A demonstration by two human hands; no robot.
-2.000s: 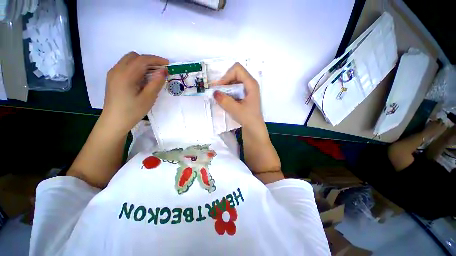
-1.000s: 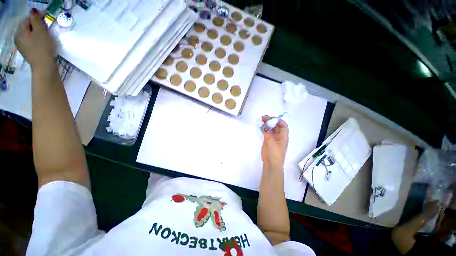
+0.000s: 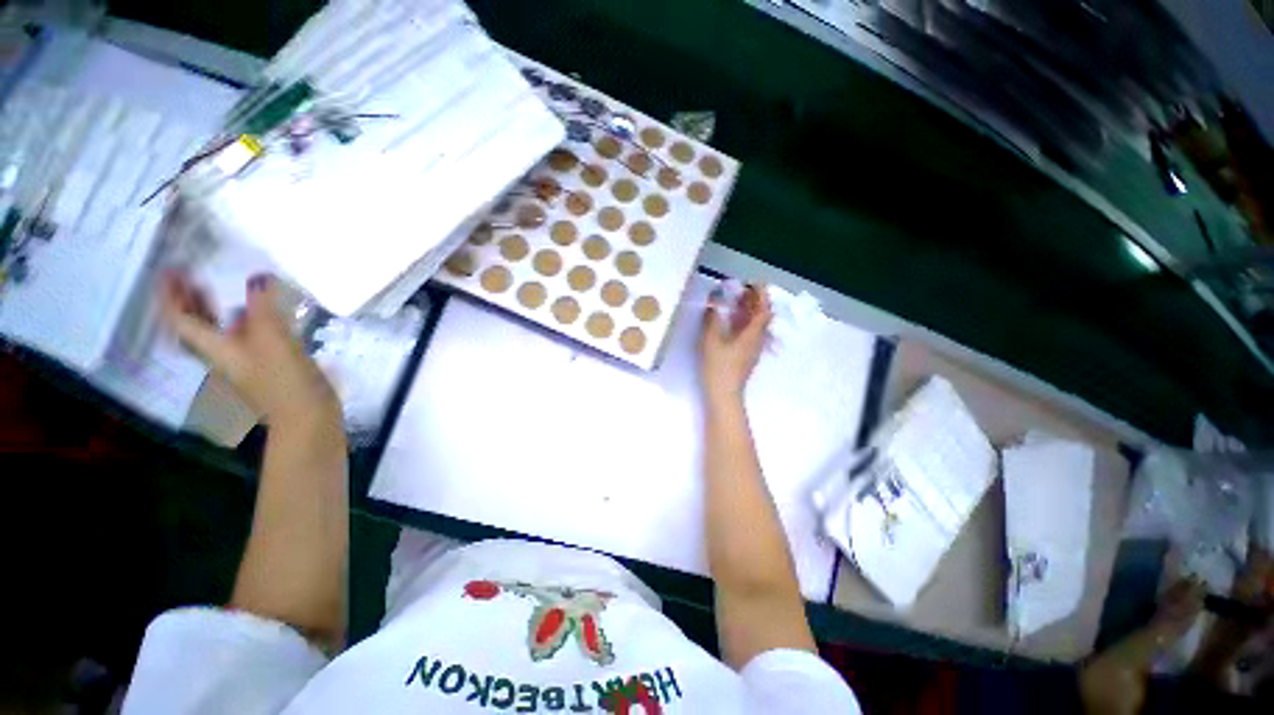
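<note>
My left hand (image 3: 240, 342) is blurred, its fingers spread, at the left below the card stack. A pale blurred shape lies by its fingertips; I cannot tell if it is held. My right hand (image 3: 734, 342) is at the back of the white work sheet (image 3: 559, 433), its fingers closed around a small white tube (image 3: 734, 293), mostly hidden, beside crumpled tissue (image 3: 794, 319). On the card stack (image 3: 405, 168) sits a module with a green circuit board (image 3: 280, 106), a yellow block (image 3: 240, 154) and wires.
The tray with round brown recesses (image 3: 566, 273) stands behind the sheet, wired discs in its far part. A box of white pads (image 3: 375, 356) is partly behind my left forearm. Cards (image 3: 922, 489) and a white stack (image 3: 1051, 524) lie right. Another person's hand (image 3: 1146, 636) shows lower right.
The module and card before me left the sheet between the first two frames. Since then my left hand has come down and right from the stack; my right hand has moved to the tissue.
</note>
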